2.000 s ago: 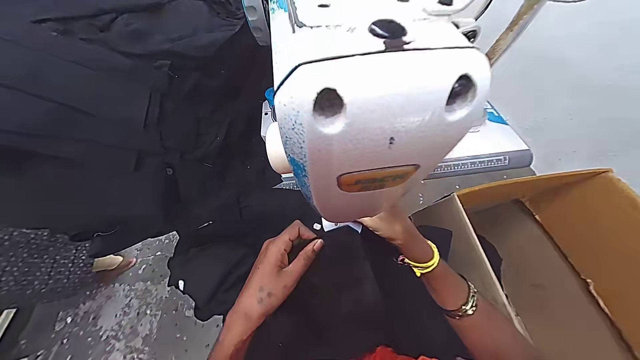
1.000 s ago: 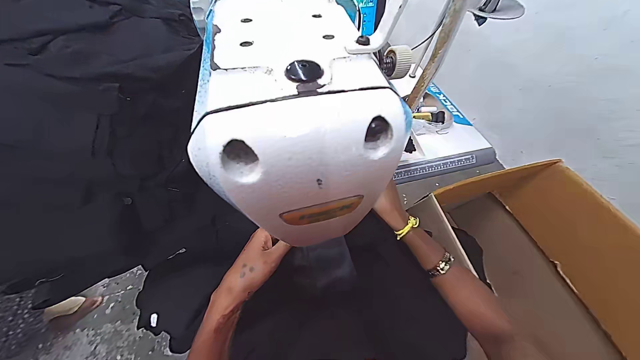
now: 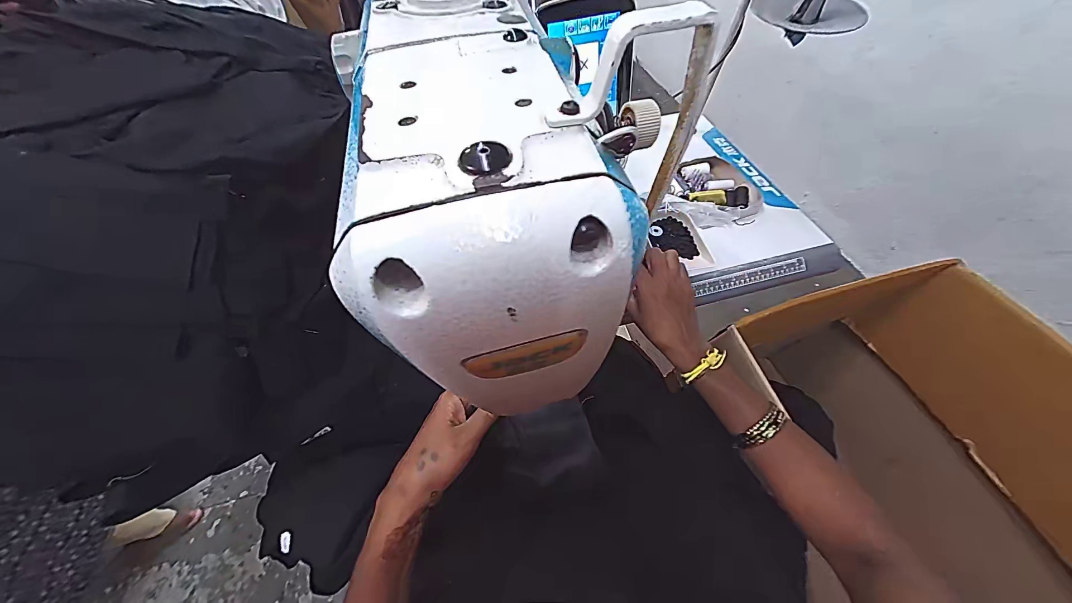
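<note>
The white head of a Jack sewing machine (image 3: 494,285) fills the middle of the view and hides its needle area. My left hand (image 3: 448,440) is at black fabric (image 3: 636,486) just below the machine head, its fingertips hidden under the head's lower edge. At the right side of the head is my right hand (image 3: 666,306), its fingers partly behind the casing; whether they grip anything does not show. A yellow band and a beaded bracelet circle my right wrist and forearm. The black fabric spreads below and between my arms.
A large pile of black cloth (image 3: 151,251) covers the left side. An open cardboard box (image 3: 971,385) stands at the right. On the machine bed (image 3: 779,243) lie small items and a printed ruler. At lower left, a person's foot (image 3: 151,526) rests on the floor.
My right hand has moved from under the front of the machine head up along its right side. My left hand's fingers, visible two seconds ago, are now partly hidden below the head. The view has shifted.
</note>
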